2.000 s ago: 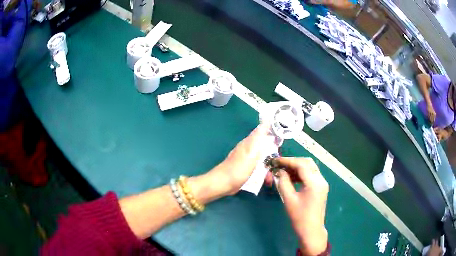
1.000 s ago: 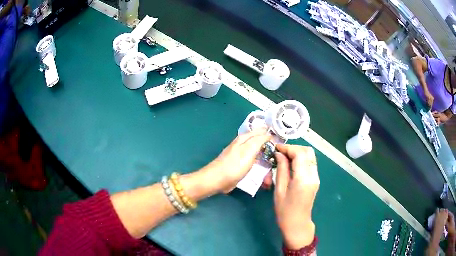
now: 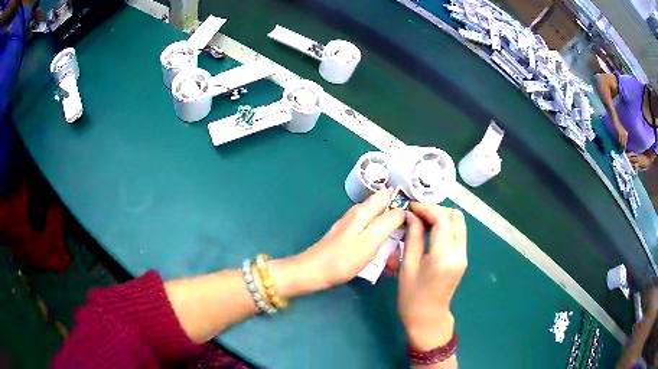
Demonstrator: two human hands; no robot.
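Observation:
A white plastic housing (image 3: 431, 175) stands at the pale rail with its spoked round end facing up and its flat arm pointing towards me. My left hand (image 3: 353, 241) grips the housing's arm from the left. My right hand (image 3: 434, 263) pinches at a small circuit board (image 3: 399, 202) on the arm, just below the round head. Fingers of both hands meet there and partly cover the board and arm. A second white housing (image 3: 369, 176) stands just left of the held one; its arm is hidden.
Waiting housings (image 3: 301, 106) with loose boards lie at upper left. The conveyor (image 3: 411, 94) beyond the pale rail (image 3: 505, 229) carries spaced units. Small white parts (image 3: 560, 326) and dark board strips (image 3: 583, 346) lie lower right. A person in purple (image 3: 629, 108) works across the belt.
The belt units have moved up and left, and another unit shows at lower right. The board is now closer to the round head, with the fingers of both hands closed around it.

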